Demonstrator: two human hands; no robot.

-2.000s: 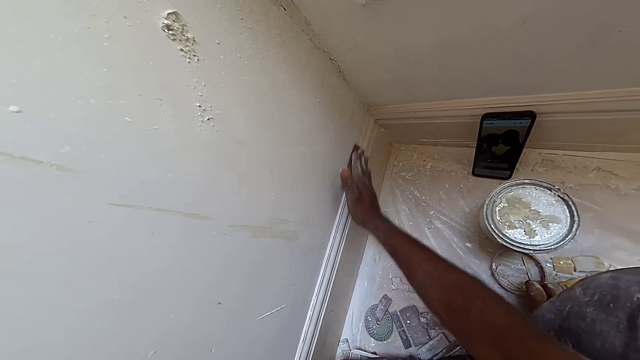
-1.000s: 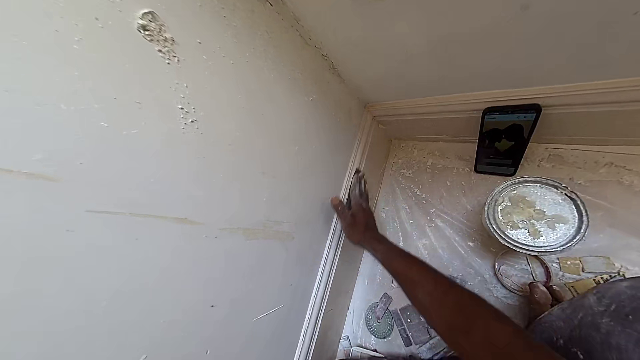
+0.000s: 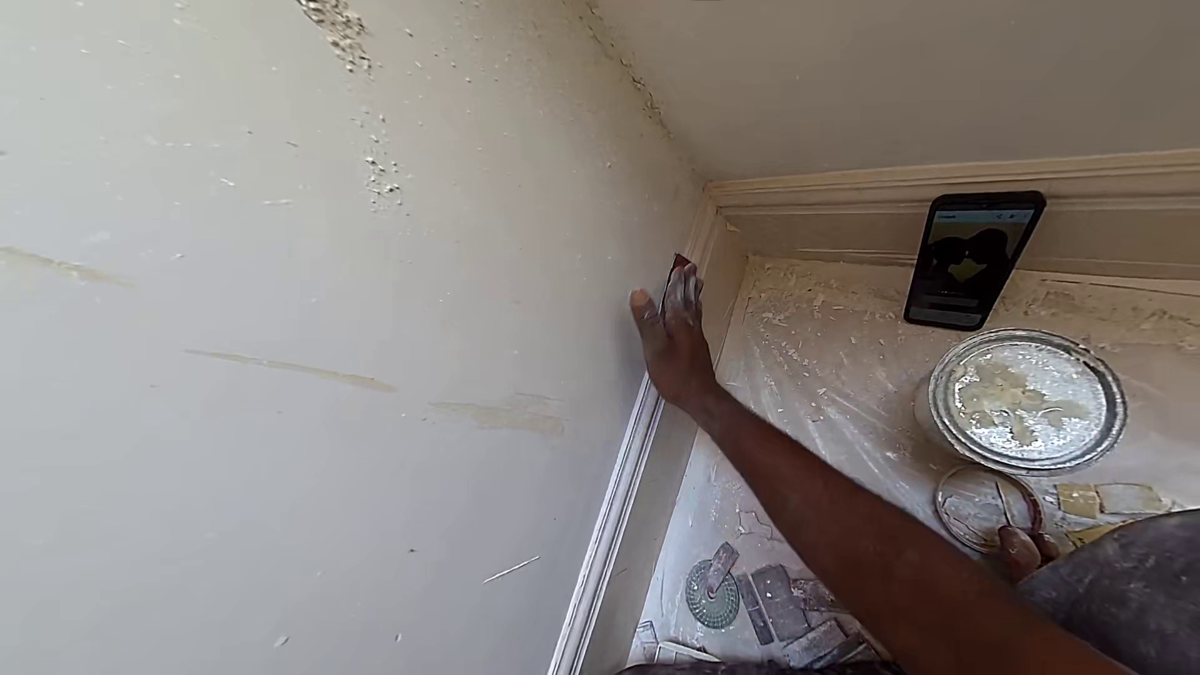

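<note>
My right hand lies against the top of the white skirting moulding, just short of the room corner. Its fingers point up toward the corner, with the thumb spread onto the painted wall. Under the fingers is a thin dark-red piece, apparently sandpaper, of which only an edge shows. My left hand is out of view. The wall bears tan filler streaks and a rough, flaking patch.
A smartphone leans on the far skirting. Near it stands a round lidded tin, with a ring-shaped item and apparent toes below. A round green disc and dusty blocks lie on dusty plastic sheeting.
My right hand slid along the moulding away from the corner, then back up toward it. The phone and the tin have stayed in place.
</note>
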